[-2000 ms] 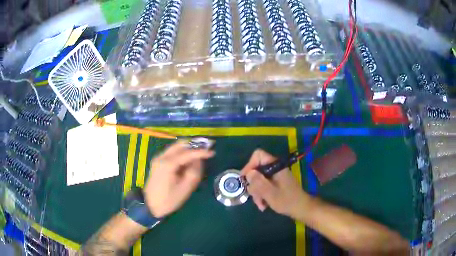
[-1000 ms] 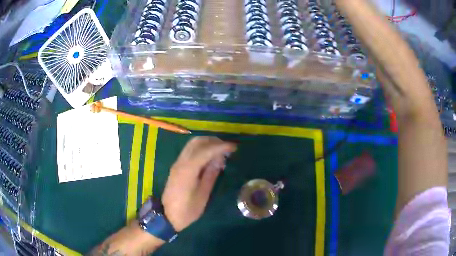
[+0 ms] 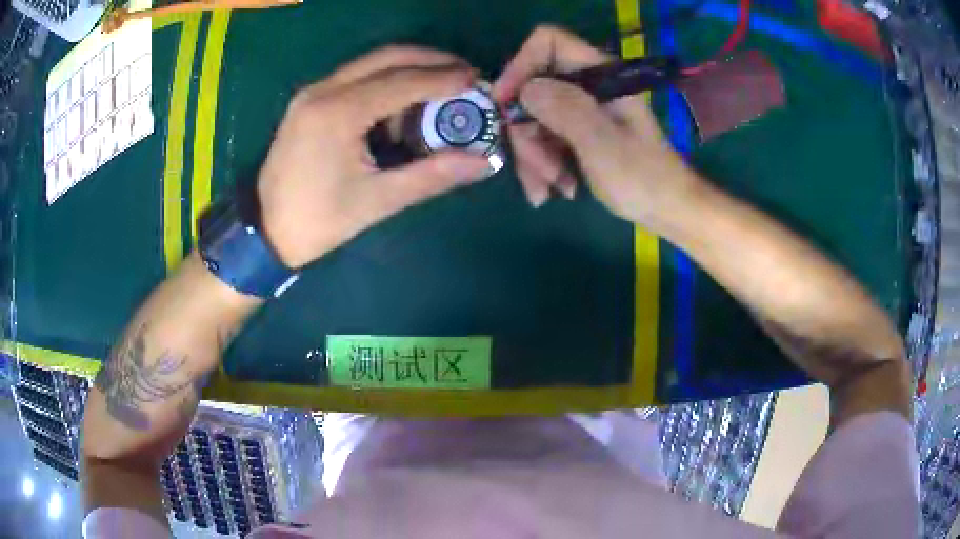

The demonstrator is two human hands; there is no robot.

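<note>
A round silver speaker driver [image 3: 459, 121] with a dark ringed centre faces up, held in my left hand [image 3: 326, 158] between thumb and fingers. My right hand [image 3: 600, 132] holds black pen-like test probes [image 3: 621, 78] whose tips are at the terminal side on the driver's right rim. Whether the tips touch the terminals is too small to tell. A red lead wire runs from the rear of the probes to the upper right.
The green mat has yellow tape [image 3: 646, 305] and blue tape [image 3: 684, 316]. A record sheet [image 3: 100, 116] and orange stick [image 3: 200, 8] lie upper left. A dark red-brown pad [image 3: 735, 95] lies right. A green label [image 3: 408, 363] is at the front edge; trays of drivers [image 3: 221, 479] are below it.
The view has tilted down towards the front edge. My left hand now holds a driver up. My right hand, reaching far back one second ago, is now beside it with the probes.
</note>
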